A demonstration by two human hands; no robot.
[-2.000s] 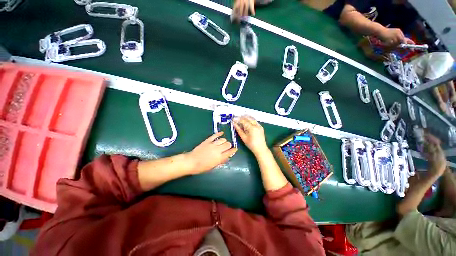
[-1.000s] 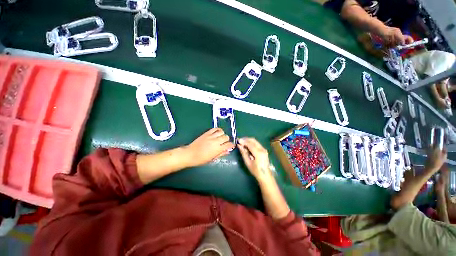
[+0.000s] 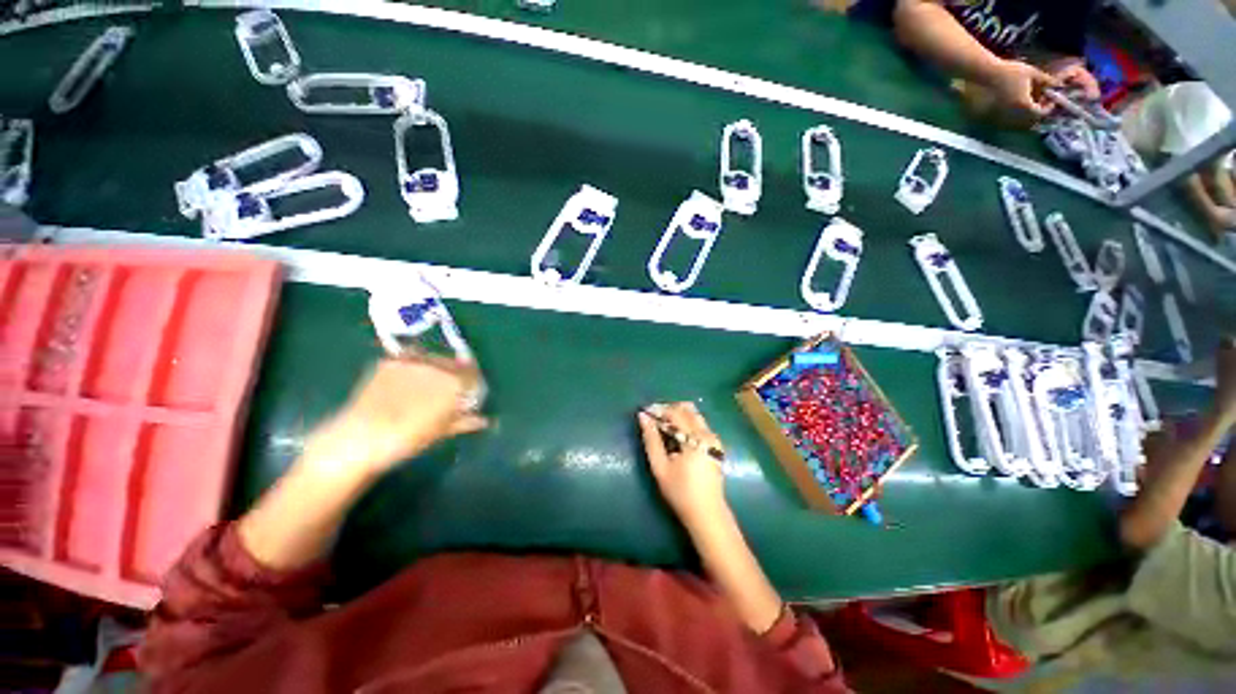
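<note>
A white oval frame [image 3: 407, 307] with a blue-purple insert lies left of centre on the near green worktop, its upper end by the white rail. My left hand [image 3: 411, 403] is blurred and covers its lower part; whether the fingers grip it cannot be told. My right hand [image 3: 687, 454] is over the worktop near the centre, closed on a slim dark tool [image 3: 666, 426]. The brown parts box [image 3: 779, 441], right of my right hand, holds small red and blue parts [image 3: 834, 423]. A loose blue piece [image 3: 872, 514] is at the box's lower corner.
The pink compartment tray [image 3: 176, 431] is at the left. Several white frames stand in a row [image 3: 1037, 414] right of the box. More frames [image 3: 573, 237] lie on the green belt [image 3: 542, 115] beyond the white rail [image 3: 637, 307]. Other people's hands [image 3: 1037, 90] are at the upper right.
The frame between my hands has gone from the worktop. My left hand has moved left to the other frame. My right hand stays near the centre. The view has shifted.
</note>
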